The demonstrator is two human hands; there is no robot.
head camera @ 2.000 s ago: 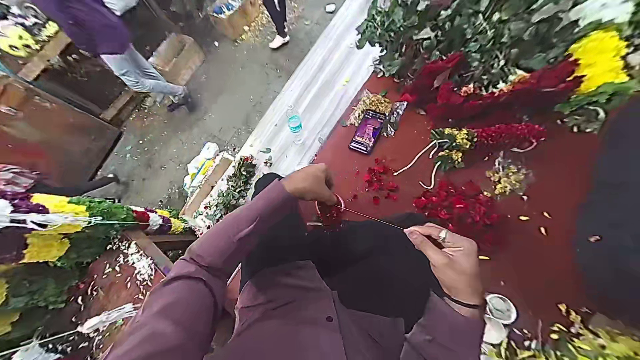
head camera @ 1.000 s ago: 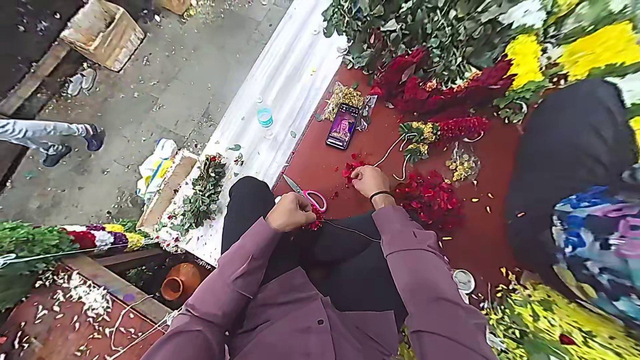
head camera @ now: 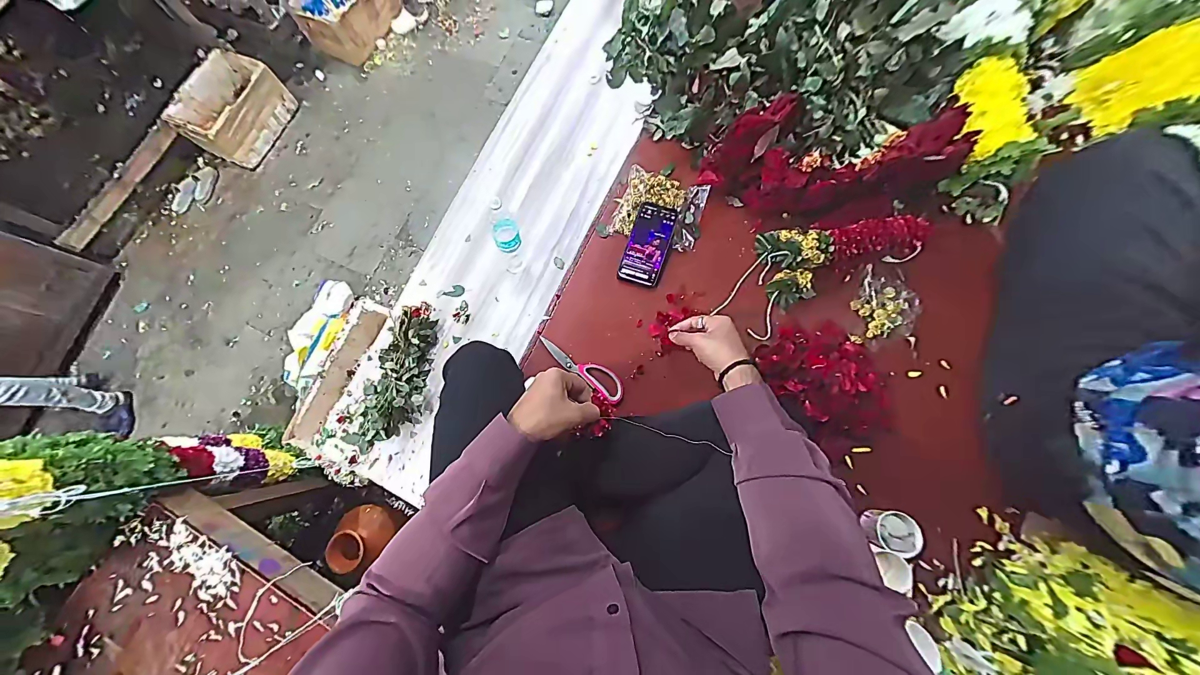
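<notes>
My left hand (head camera: pixel 555 405) is closed over my lap, gripping a thin thread (head camera: pixel 666 434) with a small cluster of red petals (head camera: pixel 597 417) below its fingers. Scissors with pink-and-white handles (head camera: pixel 586 372) lie just beside that hand, blades toward the upper left. My right hand (head camera: pixel 705 339), wearing a ring and a black wristband, has thumb and fingertips together at a small group of red petals (head camera: pixel 667 321) on the red surface; whether a petal is pinched is unclear. A larger heap of red petals (head camera: pixel 825 375) lies to its right. The thread's far end passes by my right sleeve.
A lit phone (head camera: pixel 648 246) rests by a bag of small yellow flowers (head camera: pixel 647 199). Beyond are a red-and-yellow garland (head camera: pixel 872 238), dark red flowers (head camera: pixel 834 169) and leafy stems (head camera: pixel 759 66). A bottle (head camera: pixel 506 234) lies on white cloth (head camera: pixel 534 169). Another person's dark clothing (head camera: pixel 1078 262) is at right.
Two seconds ago my hands held the thread taut between them; my right hand has since moved to the small red petals. The scissors now show beside my left hand. The view has shifted.
</notes>
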